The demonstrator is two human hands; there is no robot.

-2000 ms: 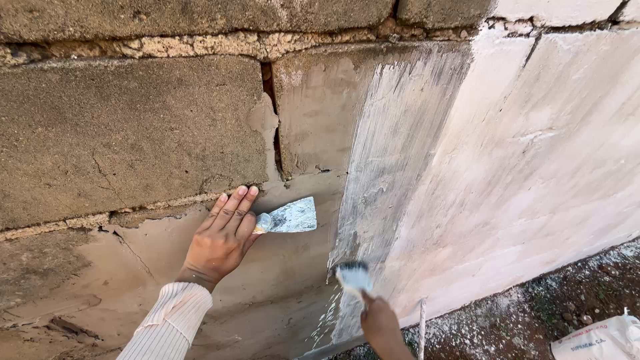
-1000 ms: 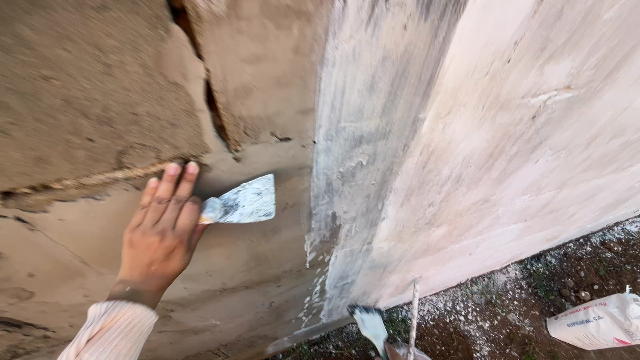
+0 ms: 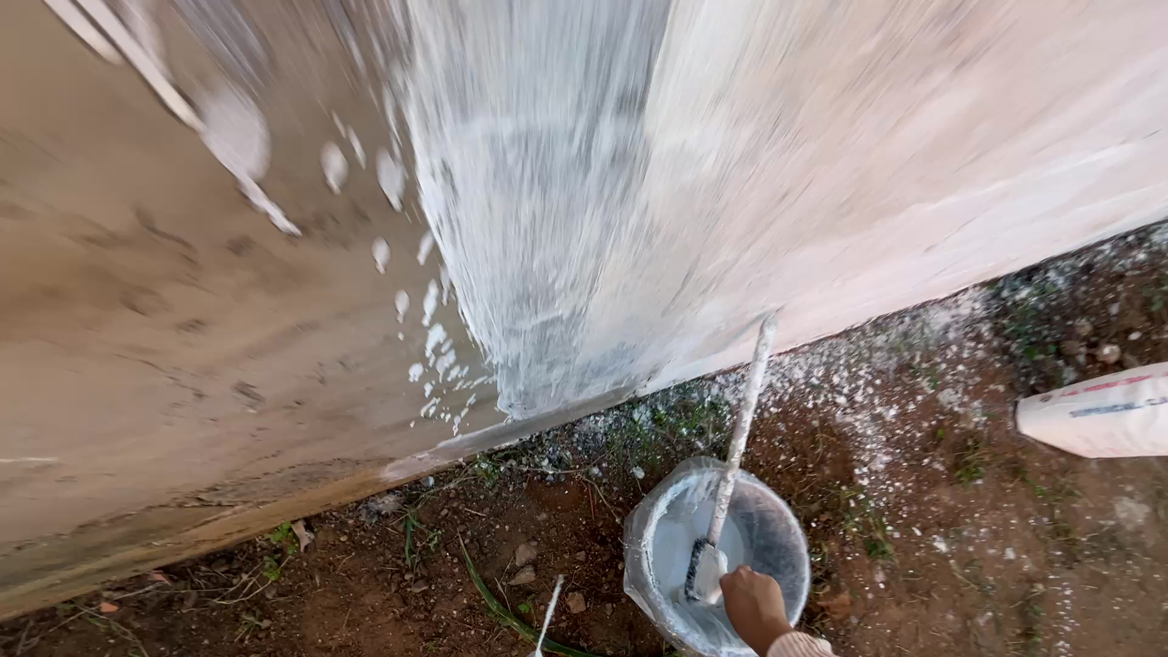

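My right hand (image 3: 756, 607) is closed on a wide paintbrush (image 3: 705, 572), whose bristles are over or in the whitish liquid inside a plastic-lined bucket (image 3: 796, 538). A paint-coated stick (image 3: 744, 429) leans out of the bucket toward the wall. Above them, the wall (image 3: 538, 182) has wet, streaky white paint in the middle, pale dried-looking paint at the right and bare brown plaster at the left. Thick white drops (image 3: 436, 342) mark the edge of the bare part. My left hand and the putty knife are out of the frame.
A white bag bearing writing (image 3: 1100, 415) lies on the soil at the right. White-spattered ground (image 3: 876, 392) with small plants and stones runs along the wall's base. A thin white stick (image 3: 549, 611) is at the bottom, near a long green leaf.
The view has swung down toward the ground. My right hand and the brush have gone from the wall to the bucket. My left hand with the putty knife has left the view.
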